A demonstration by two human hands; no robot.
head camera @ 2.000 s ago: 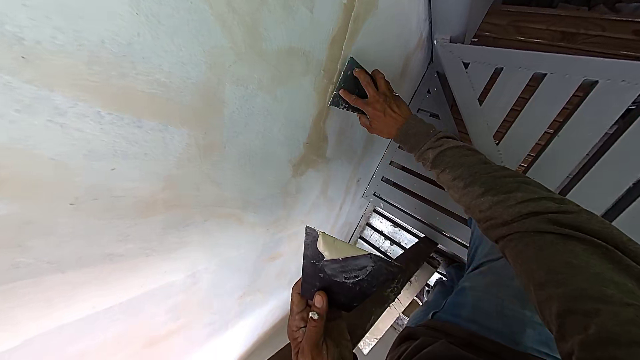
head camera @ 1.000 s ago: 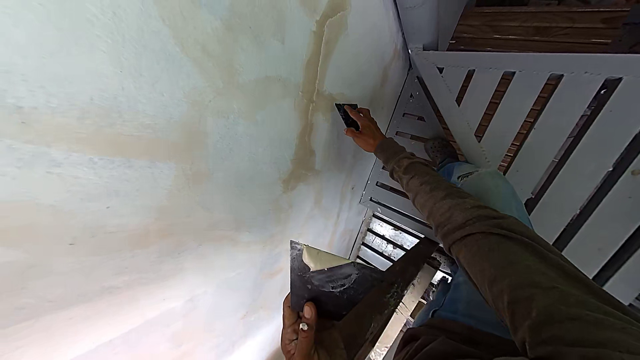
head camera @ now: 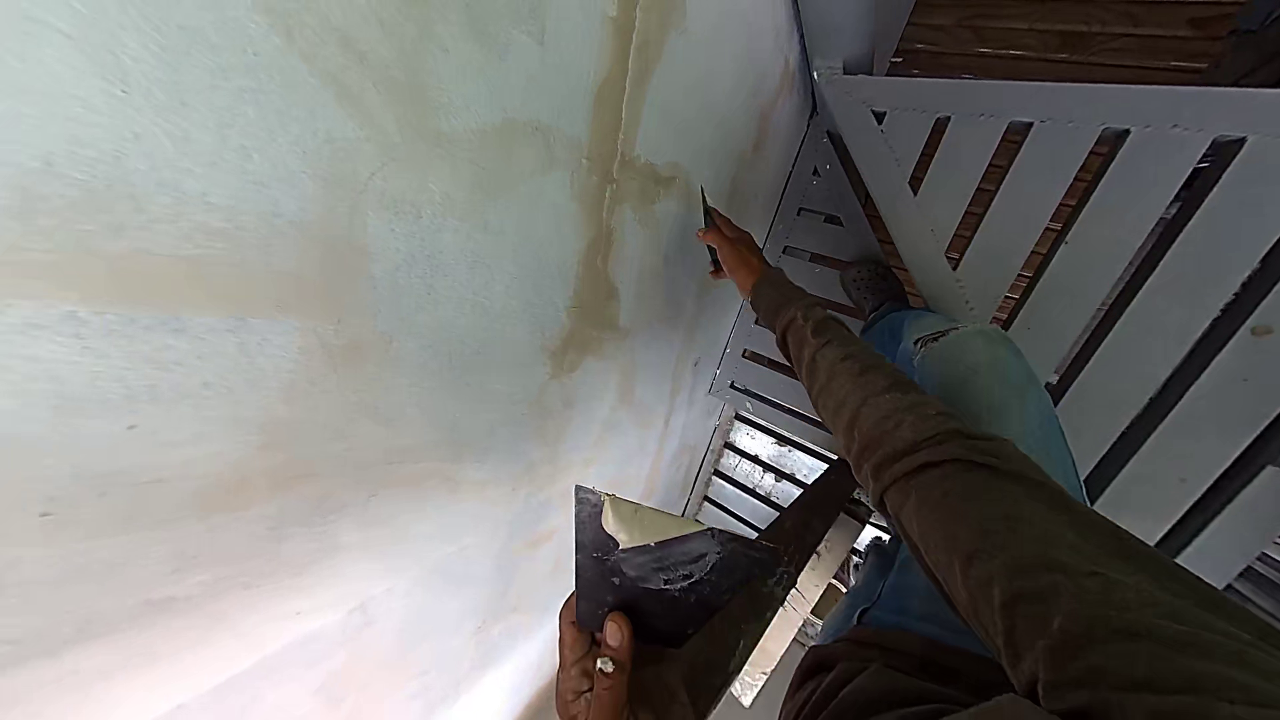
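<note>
Low in the view, my left hand [head camera: 596, 660] grips a dark flat plate [head camera: 680, 590] by its lower edge; pale putty [head camera: 645, 524] lies along the plate's upper edge. My right hand [head camera: 735, 250], arm stretched out, holds a thin dark putty knife [head camera: 708, 225], seen nearly edge-on close to the wall [head camera: 450, 400]. To the left of that blade, a damp-looking tan putty streak [head camera: 603, 230] with a raised ridge runs down the wall. Whether the blade touches the wall cannot be told.
Grey slatted metal panels [head camera: 1060, 95] with open gaps stand right of the wall. A foot in a dark perforated clog [head camera: 875, 287] rests on the slats, below a jeans-clad leg [head camera: 980, 380]. Brown wooden boards [head camera: 1060, 35] show at the top right.
My right hand has moved down and away from the putty streak, and the knife has turned edge-on. My left hand still grips the plate. The leg and clog have come into view.
</note>
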